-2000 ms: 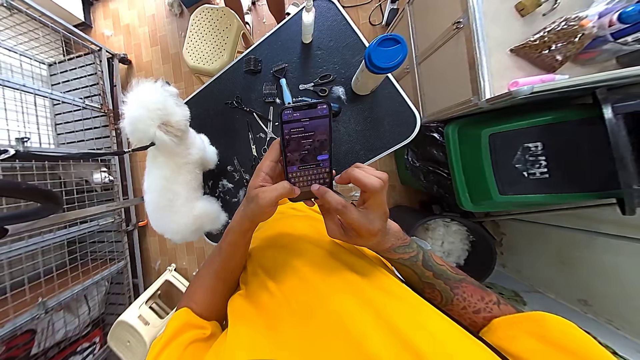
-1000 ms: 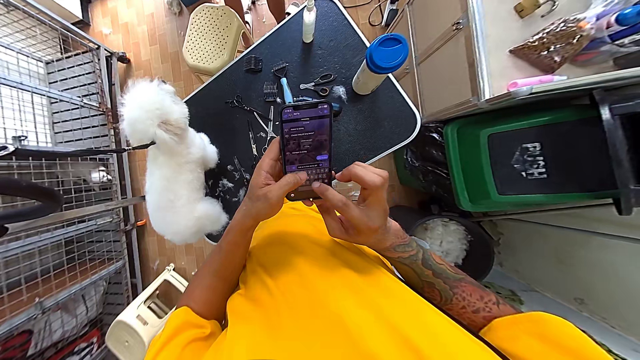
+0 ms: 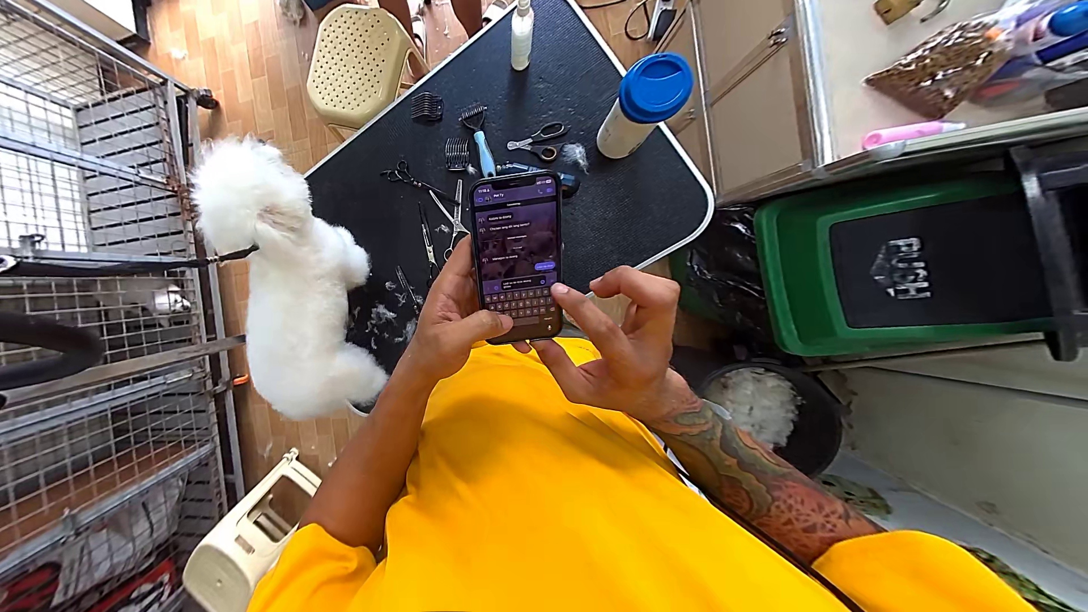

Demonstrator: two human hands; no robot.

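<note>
My left hand [image 3: 455, 319] holds a smartphone [image 3: 517, 255] upright in front of my chest, its thumb over the lower screen. A chat and a keyboard show on the lit screen. My right hand [image 3: 616, 340] is at the phone's lower right, index finger at the screen's edge and thumb beneath the bottom corner; whether it also supports the phone I cannot tell. Beyond the phone, a black grooming table [image 3: 586, 85] bears several scissors, a blue-handled grooming comb [image 3: 480, 140], clipper guard combs [image 3: 427, 107] and tufts of white fur. A fluffy white dog [image 3: 293, 280] stands at the table's left edge, on a black leash.
A tumbler with a blue lid [image 3: 654, 87] and a spray bottle [image 3: 522, 36] stand on the table. Wire cages [image 3: 102, 340] line the left, with a plastic stool [image 3: 357, 64] behind. At right are a green bin [image 3: 799, 263] and a black bucket [image 3: 820, 433] holding white fur.
My right index finger has moved from the keyboard area up to the right edge of the screen. My left thumb has shifted lower on the phone. The dog stays in place.
</note>
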